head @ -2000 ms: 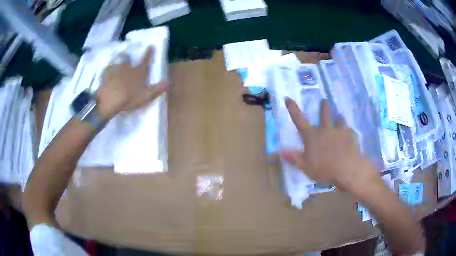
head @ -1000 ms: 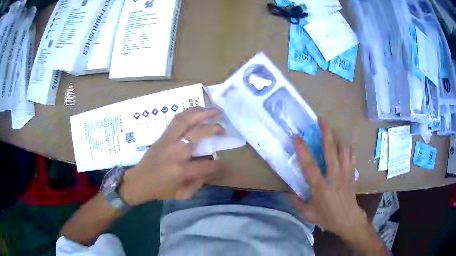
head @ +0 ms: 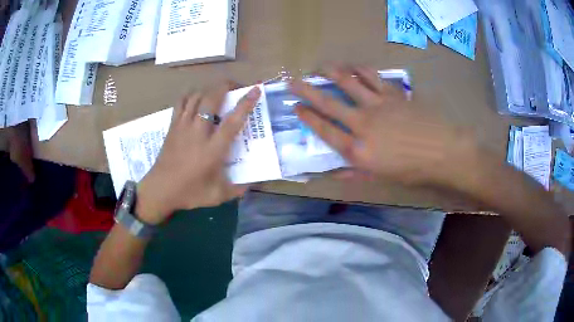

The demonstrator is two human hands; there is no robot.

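Note:
A white printed retail carton [head: 255, 141] lies flat near the table's front edge, its open end facing right. My left hand [head: 195, 148] is on top of it and holds it, fingers spread. A clear plastic tray [head: 308, 141] lies in line with the carton, its left end at or inside the carton's open end; how far in is hidden. My right hand [head: 371, 126] lies over the tray and grips it, covering much of it. The right hand is slightly blurred.
Thick printed cartons [head: 196, 28] lie at the upper left, with flat cartons [head: 28, 69] beyond. Blue sachets [head: 406, 25] and a white paper [head: 447, 9] lie at the upper right. Plastic trays [head: 519, 69] and folded leaflets [head: 535, 151] are at the right.
The tray has turned from slanted to nearly level and moved into line with the carton's open end. My right hand has moved up over the tray. The view has shifted slightly.

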